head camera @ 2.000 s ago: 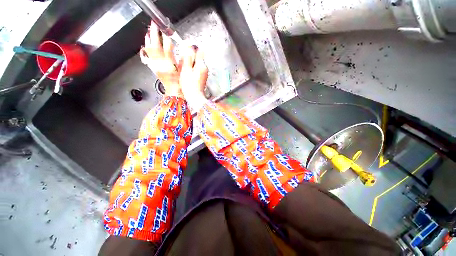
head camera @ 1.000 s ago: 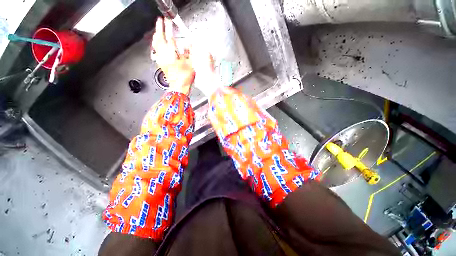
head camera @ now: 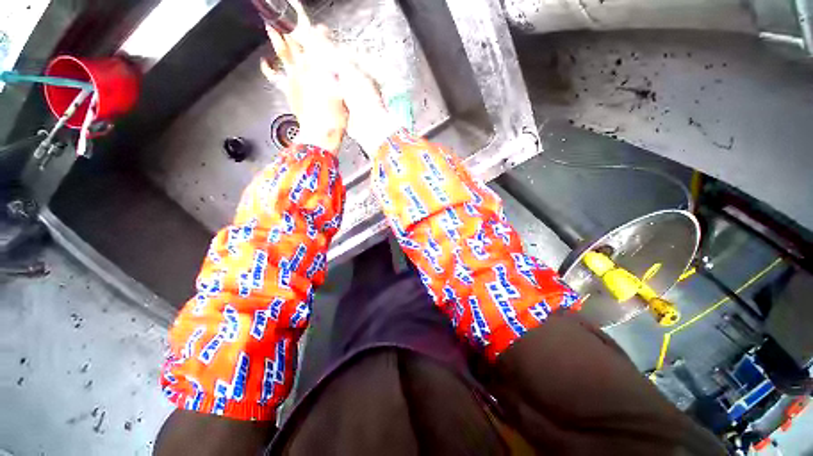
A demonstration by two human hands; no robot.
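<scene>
My left hand (head camera: 307, 89) and my right hand (head camera: 352, 85) are together under the metal tap (head camera: 276, 12) at the top of the sink. Both hands are overexposed, and the fingers of my left hand look extended. No held item shows. Red-orange sleeve covers with blue-and-white lettering cover both forearms. The grey sink basin (head camera: 201, 169) lies below the hands, with a round drain strainer (head camera: 285, 131) in its floor. A small black round item (head camera: 236, 148) lies left of the drain.
A red bucket (head camera: 111, 87) with handled tools stands at the upper left. An eyewash bowl (head camera: 664, 240) with a yellow fitting (head camera: 628, 283) is to the right of the sink. A thick pale pipe (head camera: 624, 12) runs across the upper right.
My hands stay together by the tap and have moved slightly up, closer to the spout. The view has shifted a little. The black item is in the same place in the sink.
</scene>
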